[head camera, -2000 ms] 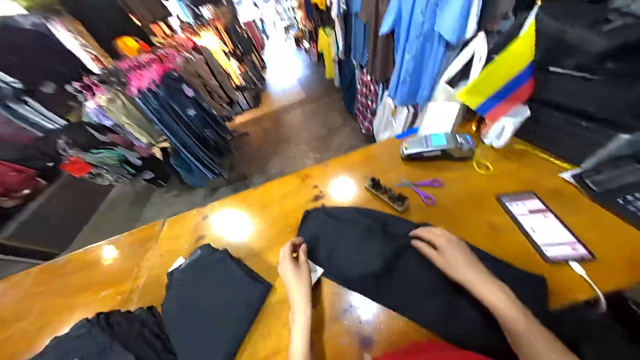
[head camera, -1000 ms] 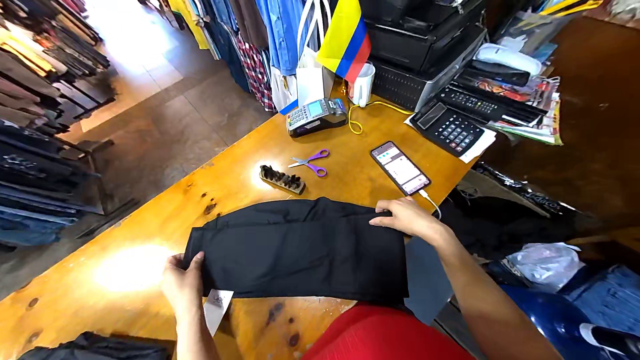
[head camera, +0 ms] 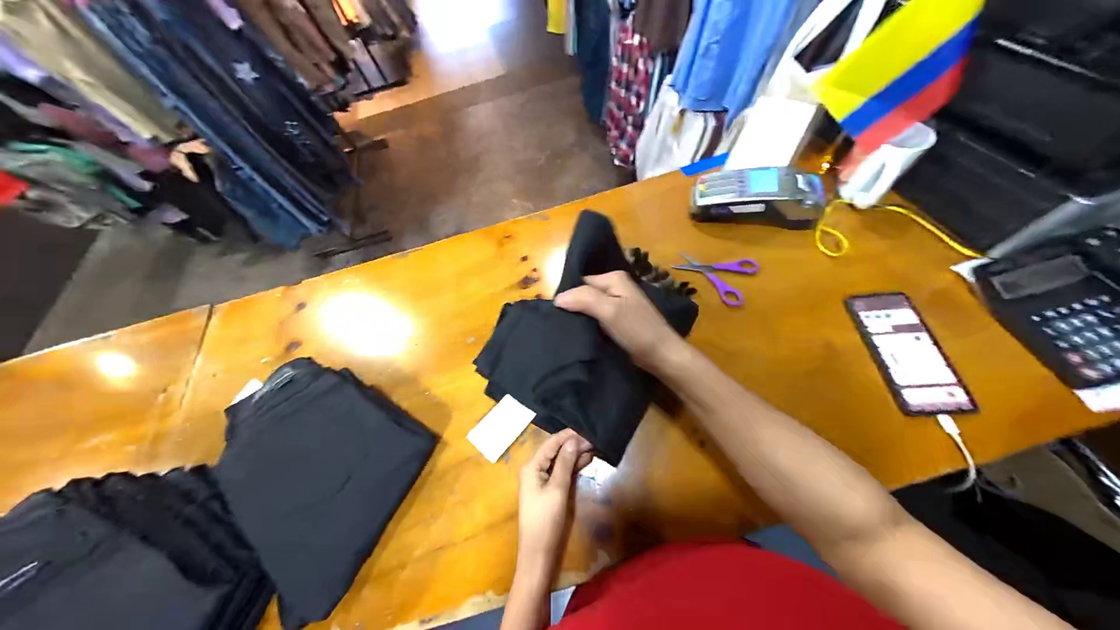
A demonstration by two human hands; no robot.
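Observation:
A black garment lies partly folded on the varnished wooden counter, one part of it raised. My right hand grips its upper folds between thumb and fingers. At the garment's lower edge, my left hand pinches the cloth. A white tag sticks out at the garment's left side, and another white piece shows beside my left fingers. To the left lies a folded black garment, with more black garments at the lower left corner.
Beyond the held garment are a dark spiky object, partly hidden, and purple-handled scissors. A card terminal, a flag, a charging phone and a calculator are at the right. Clothes racks stand past the counter's far edge.
The black garment was spread long across the counter a second ago; now it is gathered into a smaller bundle. My right hand has come inward, closer to my left. The view has swung left.

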